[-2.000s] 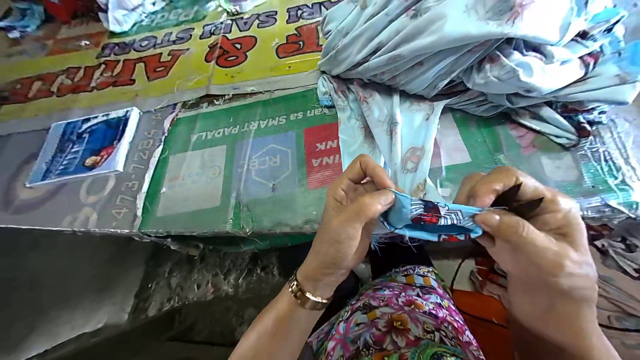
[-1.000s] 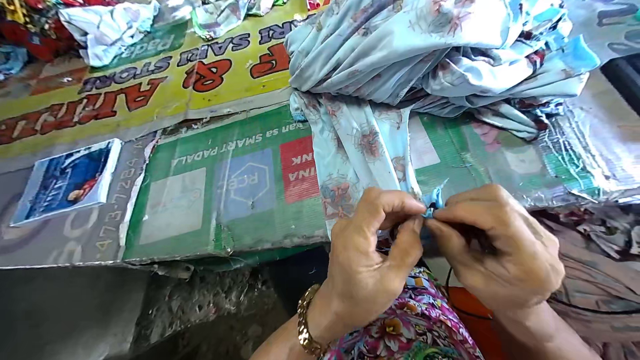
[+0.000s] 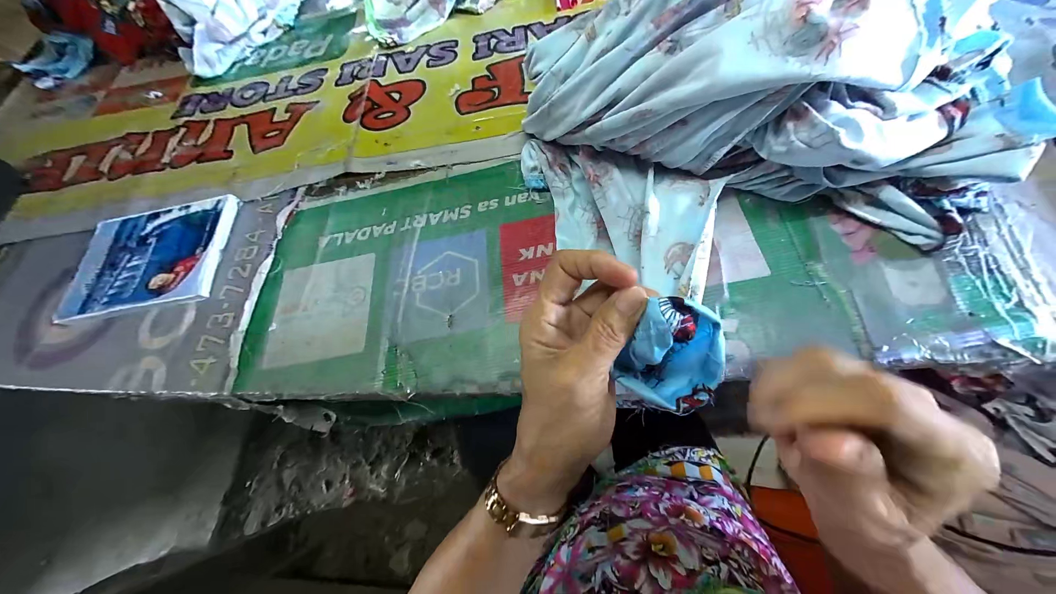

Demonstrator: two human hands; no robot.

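Note:
Between its thumb and fingers, my left hand [image 3: 577, 338] pinches a blue printed fabric piece [image 3: 681, 355] with red and black figures, at the front edge of the table. A pale blue printed cloth strip [image 3: 639, 214] runs back from that piece to a large heap of pale blue cloth [image 3: 701, 82]. My right hand [image 3: 874, 437] is to the right of the fabric piece, apart from it and blurred, its fingers curled. Whether it holds something cannot be made out.
The table is covered with printed sheets [image 3: 445, 346]. A booklet or pad with a blue cover [image 3: 148, 257] lies at left. White cloth [image 3: 235, 33] and red cloth [image 3: 132, 29] are at the far left. Floral fabric [image 3: 660, 528] covers my lap.
My right hand has let go of the blue fabric piece and moved away to the right. My left hand keeps its pinch, and the piece now hangs more spread out.

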